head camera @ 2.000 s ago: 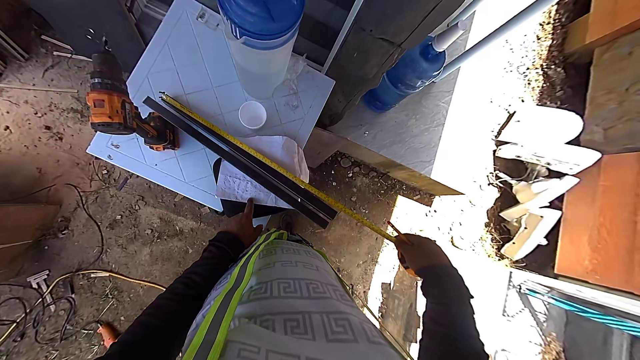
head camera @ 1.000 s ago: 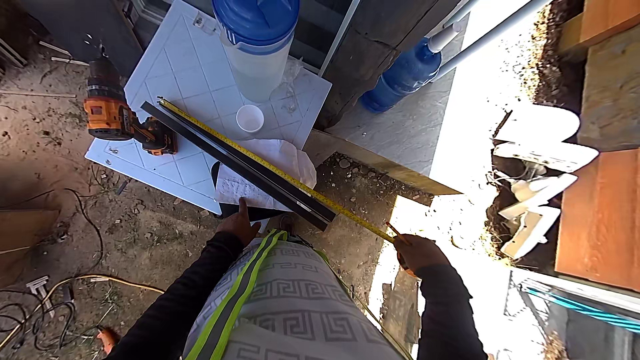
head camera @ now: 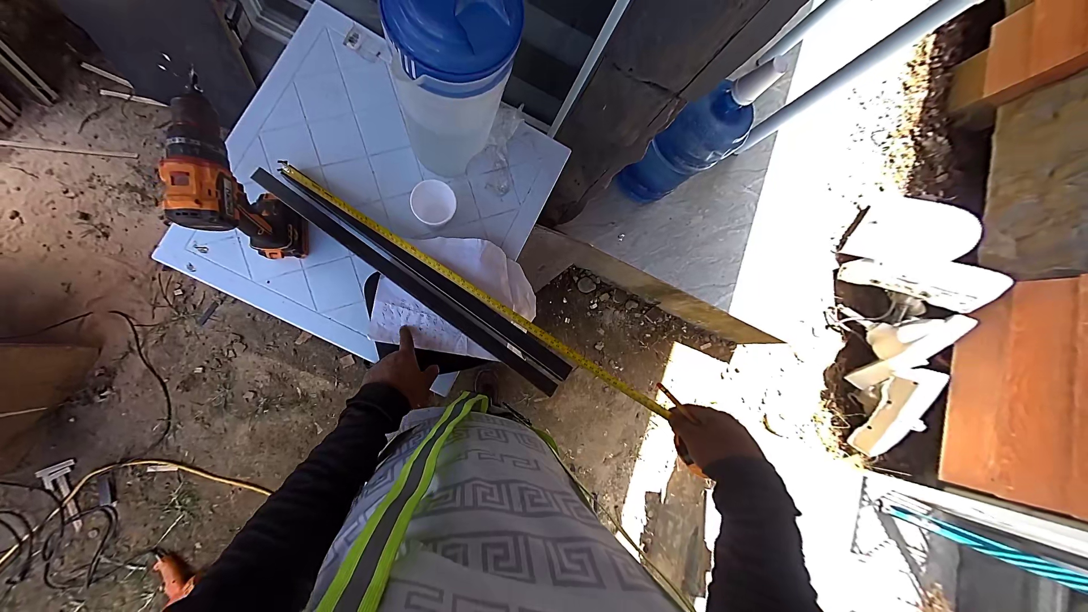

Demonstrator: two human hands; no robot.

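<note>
My right hand is closed around a tape measure and a pencil. From it the yellow tape blade runs out along a dark metal channel, with its hook near the channel's far end. The channel lies across a white table and over a sheet of paper that bears handwriting. My left hand rests at the paper's near edge, its index finger pointing onto the sheet and holding nothing visible.
An orange and black cordless drill lies at the table's left edge. A blue-lidded water jug and a white cup stand on the table. A blue water bottle lies beyond a stone-faced post. Cables cross the dirt at left.
</note>
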